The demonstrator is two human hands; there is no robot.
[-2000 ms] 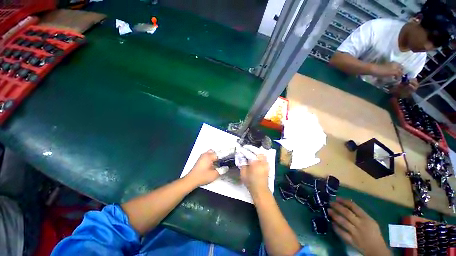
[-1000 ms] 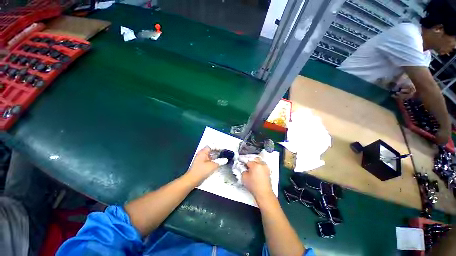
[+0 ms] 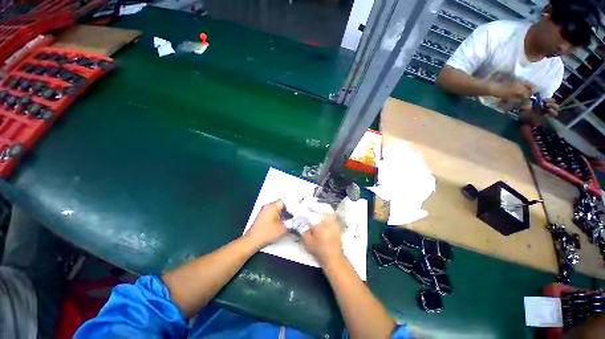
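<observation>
My left hand [image 3: 267,224] and my right hand [image 3: 323,240] are close together over a white paper sheet [image 3: 273,189]. A crumpled white wiping cloth [image 3: 308,213] is bunched between them, with my right fingers on it. My left fingertips hold a dark watch head, mostly hidden by the cloth; only a small dark edge shows. A cluster of waiting pieces [image 3: 419,263], black and squarish with shiny rims, lies on the green bench right of the sheet.
A grey metal post [image 3: 361,109] rises at the sheet's top edge. Behind it are an orange-red box [image 3: 364,153] and white wipes [image 3: 406,182]. A black cube holder [image 3: 502,208] stands on brown board. Red parts trays [image 3: 40,96] lie far left and right. A person in white sits across.
The cloth has moved left over the dark piece, and my right hand has moved left and slightly down with it. The person across has drawn back an arm from the red tray.
</observation>
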